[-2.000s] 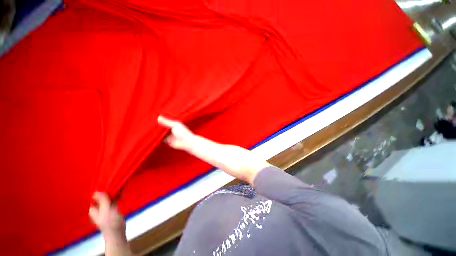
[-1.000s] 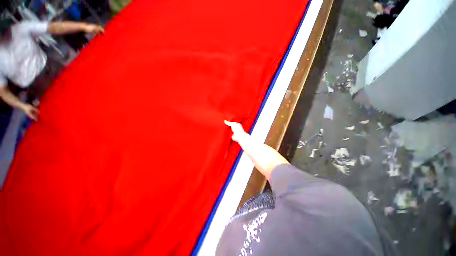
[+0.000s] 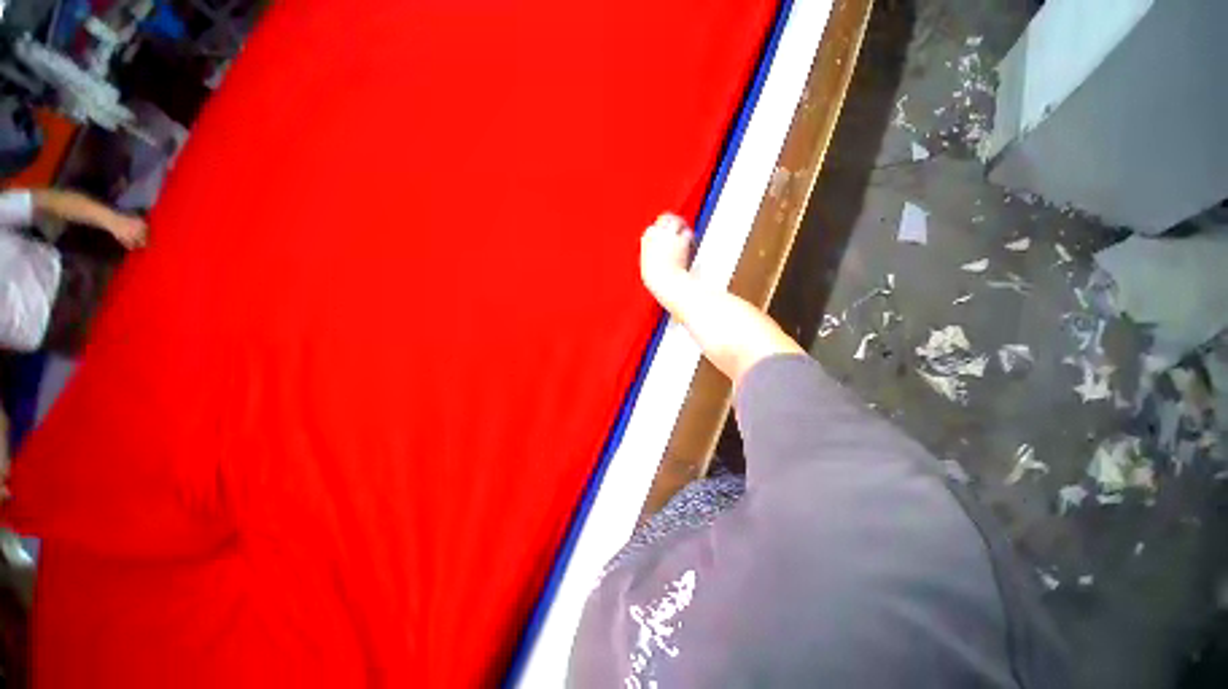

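The red fabric ply (image 3: pixel 445 256) covers most of the table, fairly smooth at the top, with folds and long creases at the lower left. A thin blue edge (image 3: pixel 585 505) shows beneath its near side, beside the white underlay paper (image 3: pixel 636 451). My right hand (image 3: pixel 667 256) is at the near edge of the red fabric, fingers curled closed on it; the fingertips are small and partly hidden. My left hand is out of the picture.
The brown table edge (image 3: pixel 792 182) runs along the paper. Pale scraps (image 3: pixel 949 357) litter the grey floor. A large white-grey bundle (image 3: pixel 1124 115) stands at the upper right. Another person's hand (image 3: pixel 128 230) is at the fabric's far edge.
My right hand has moved up along the near edge and its fingers have closed. My left hand, on the fabric two seconds ago, is out of view. The other person appears farther left.
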